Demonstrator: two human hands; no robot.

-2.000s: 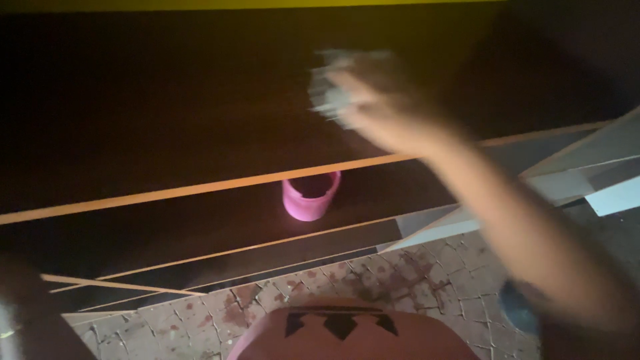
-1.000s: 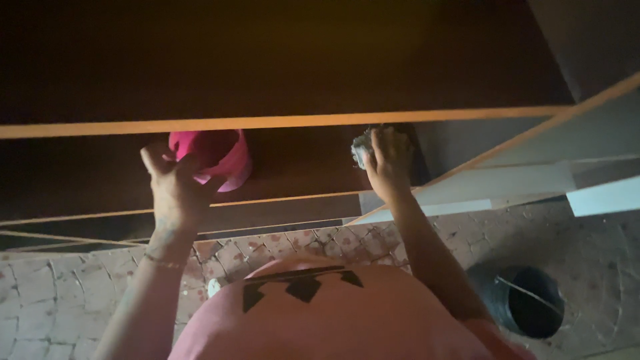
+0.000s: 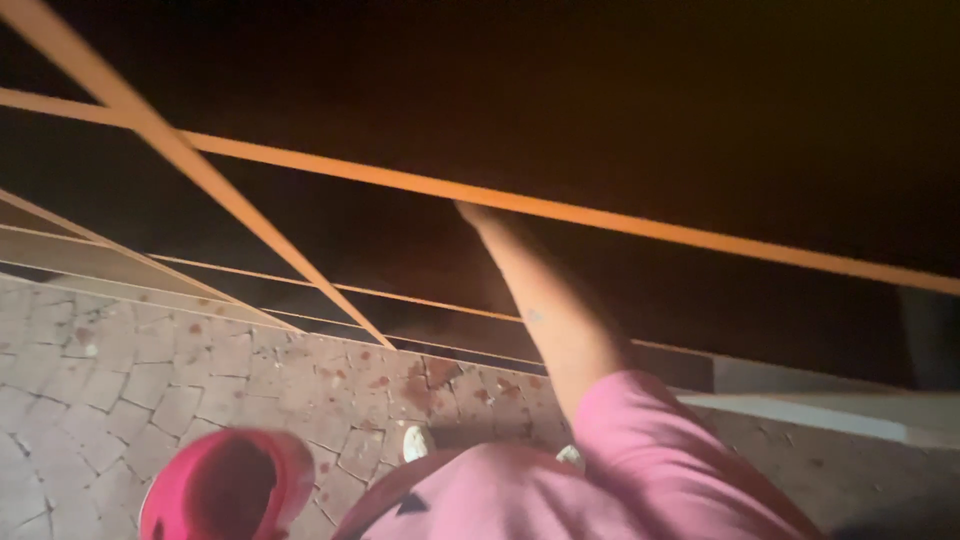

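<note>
My right arm reaches into a dark shelf compartment, passing under the orange-edged shelf board (image 3: 525, 199); the right hand is hidden beneath that board, so what it holds or touches cannot be seen. A bright pink plastic container (image 3: 225, 484), its dark opening facing up, is at the lower left beside my body, above the paved floor. My left hand is not visible; whether it holds the container cannot be told.
An upright orange-edged panel (image 3: 247, 214) crosses the shelves on the left. Lower shelf edges run close above the irregular stone-tile floor (image 3: 150, 375), which has reddish spots. A pale panel (image 3: 810, 416) lies at the right. My white shoes (image 3: 418, 444) stand below the shelves.
The pink container has moved from the shelf, where my left hand was at it, to beside my body. My right hand, earlier visible with a crumpled pale cloth, has gone under the board. The view has shifted.
</note>
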